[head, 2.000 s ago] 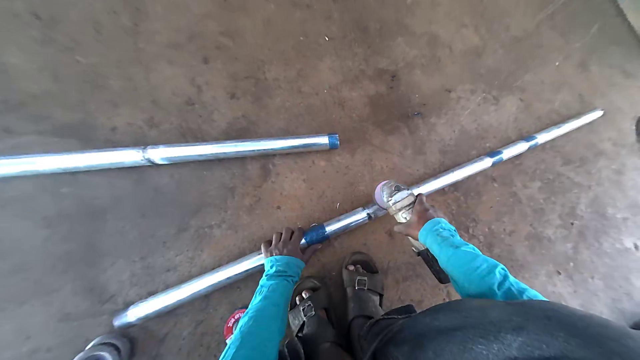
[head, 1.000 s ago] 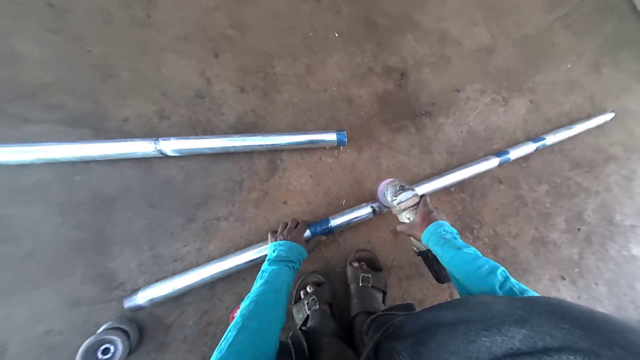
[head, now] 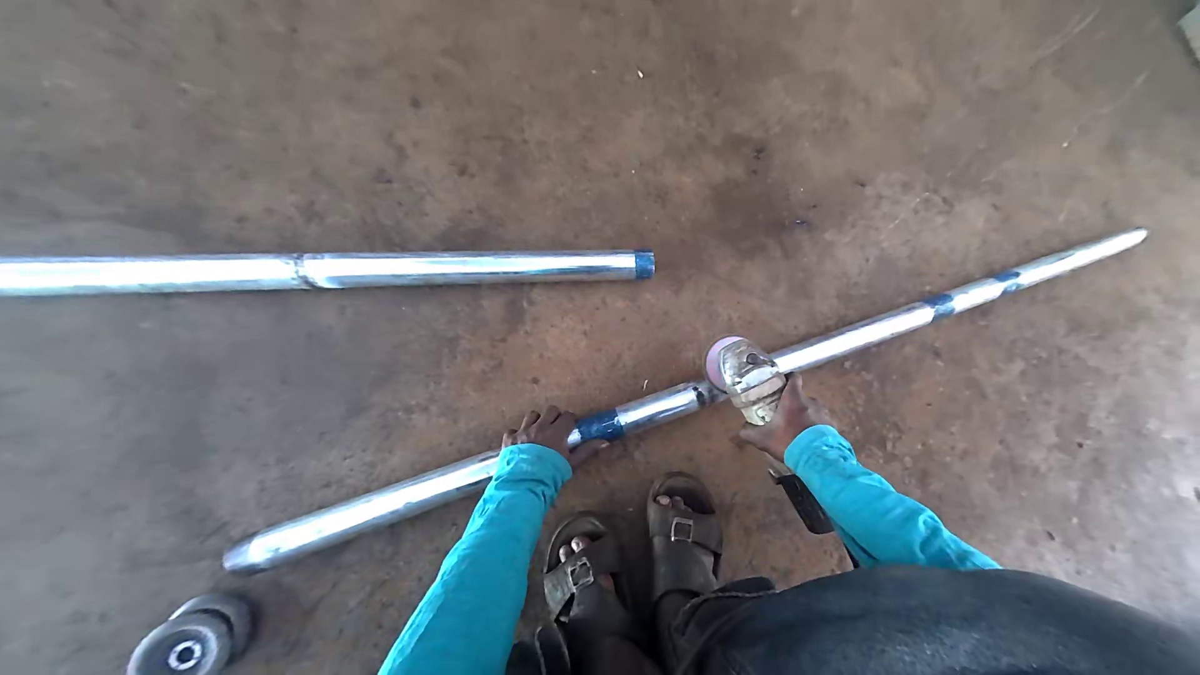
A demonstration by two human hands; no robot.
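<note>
A long shiny metal pipe [head: 375, 506] with blue bands lies slantwise on the floor before my feet. My left hand [head: 548, 433] grips it just left of a blue band. In my right hand [head: 787, 417] is an angle grinder [head: 753, 380], held by its head end, its pinkish disc [head: 723, 364] over the pipe beside a joint [head: 705, 392]. Whether the disc touches the metal or spins, I cannot tell. The back of the grinder's body is partly hidden by my right hand and sleeve.
Farther off on the left, a second metal pipe [head: 469, 268] with a blue end lies on the concrete floor [head: 600, 150]. Worn grinding discs [head: 183, 647] are at the bottom left, near the first pipe's end. My sandalled feet [head: 682, 530] stand close behind that pipe.
The view has shifted slightly, bringing more of the discs at the lower left into sight than two seconds ago. Both hands keep about the same places on the pipe and grinder.
</note>
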